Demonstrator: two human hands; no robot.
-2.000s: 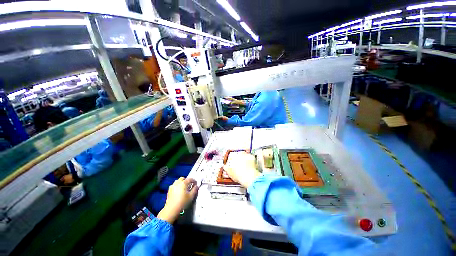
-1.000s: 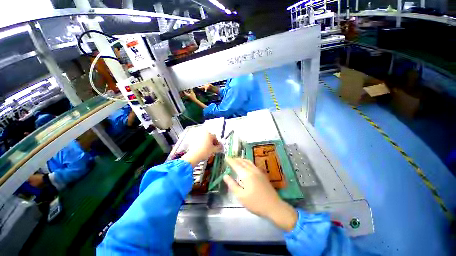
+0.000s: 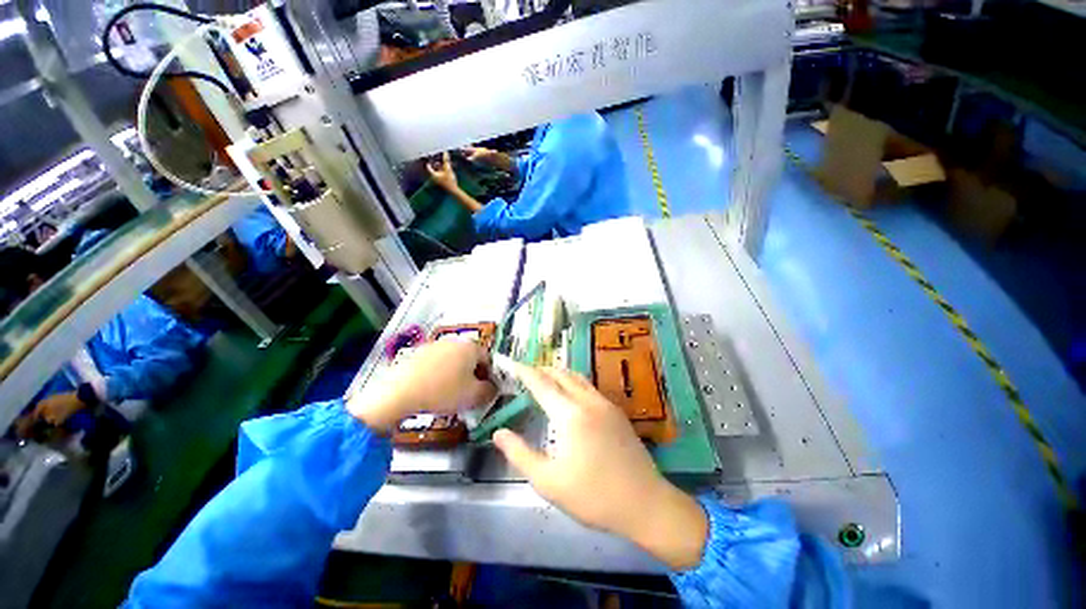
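The left fixture, an orange-brown block (image 3: 431,433), lies on the white machine table, partly hidden under my left hand (image 3: 431,378). My left fingers are bent down over it; whether they pinch something cannot be told. A green cover frame (image 3: 505,416) stands tilted on the fixture's right side. My right hand (image 3: 586,443) holds this frame at its edge, index finger and thumb spread along it. A second green frame (image 3: 697,443) lies flat around an orange-brown base (image 3: 631,371) to the right.
A yellowish crumpled item (image 3: 553,338) lies between the fixtures. The machine head (image 3: 336,226) stands at the back left, under a white crossbeam (image 3: 572,71). A pink-purple item (image 3: 405,340) is behind my left hand. A green button (image 3: 850,535) is at the front right. A person in blue (image 3: 560,179) sits behind.
My left hand has come from the table's front left edge onto the left fixture. My right hand has moved off that fixture to the green frame, now tilted up. The view has shifted closer.
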